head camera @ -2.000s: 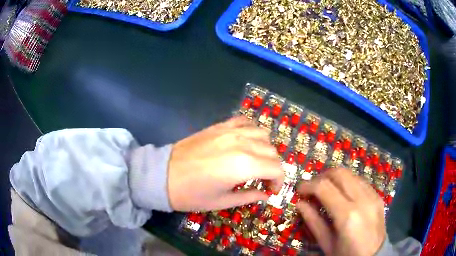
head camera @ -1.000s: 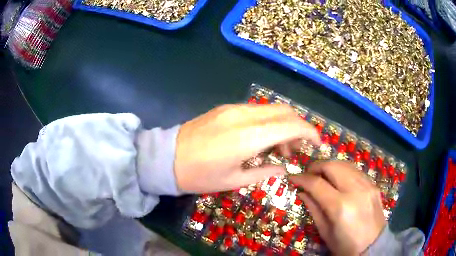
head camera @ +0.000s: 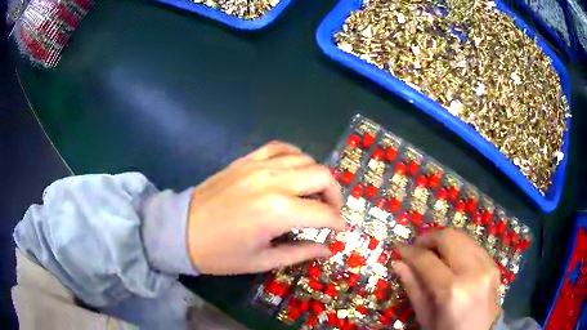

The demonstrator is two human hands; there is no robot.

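Note:
A clear blister tray (head camera: 418,184) lies tilted on the bench, its pockets showing gold and silvery metal parts and bright red plastic parts, with strong glare at the middle. My left hand (head camera: 264,213) is over the tray's left side, thumb and fingers bent; small metal parts show between thumb and fingertips, but whether they are held or lie in the tray I cannot tell. My right hand (head camera: 454,274) is over the lower right of the tray, thumb and fingertips close together. Whether anything is pinched there is too blurred to tell.
A large blue bin (head camera: 412,93) of loose gold metal parts stands beyond the tray. A second blue bin (head camera: 248,24) is cut off at the top. A bin of red parts (head camera: 571,290) is at the right edge. Red and silver stacked trays (head camera: 48,29) stand upper left on the dark green bench (head camera: 161,97).
The view has shifted, so bins and tray sit further right. My left hand has drawn back left from the tray's middle, uncovering more pockets. My right hand remains over the lower right.

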